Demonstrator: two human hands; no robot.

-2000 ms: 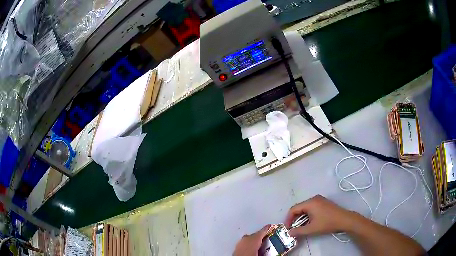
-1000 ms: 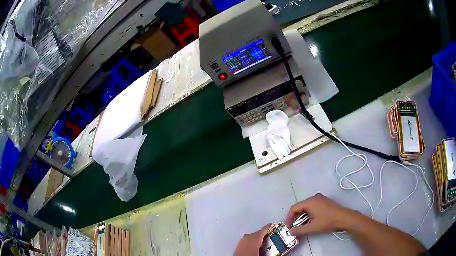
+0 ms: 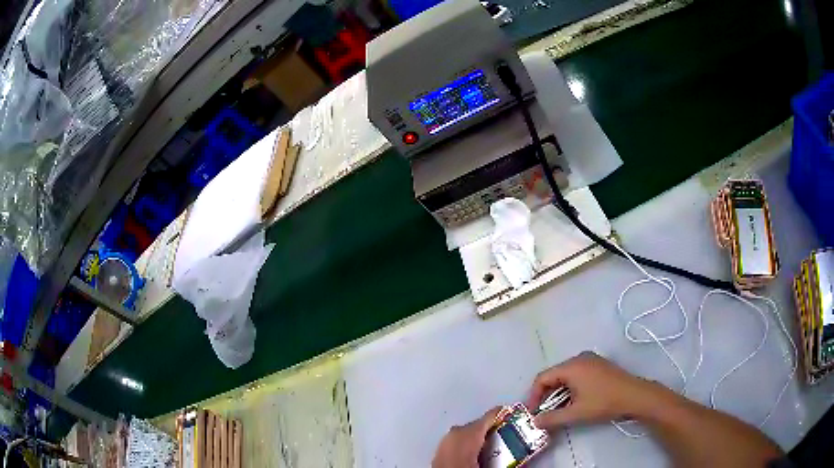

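Observation:
My left hand (image 3: 465, 444) holds a power bank unit (image 3: 514, 441) at the bottom of the view; its open shell shows a silvery-white cell, a dark module and a pinkish edge. My right hand (image 3: 585, 391) is closed on white USB plugs (image 3: 554, 399) at the unit's upper right end. Whether a plug sits in a port cannot be told. The thin white test cable (image 3: 655, 340) runs in loops over the mat to a black test lead (image 3: 660, 271). The battery tester (image 3: 450, 84) has a lit blue screen.
Stacked units stand on the mat at right (image 3: 752, 236) and far right (image 3: 814, 315), and more at lower left (image 3: 216, 441). A blue bin (image 3: 812, 169) is at the right edge. A white cloth (image 3: 513, 245) lies on the fixture plate (image 3: 539, 285). The green conveyor (image 3: 366, 274) runs behind.
Both hands keep the same hold on the unit and plugs. The whole view has shifted very slightly; nothing else has visibly moved.

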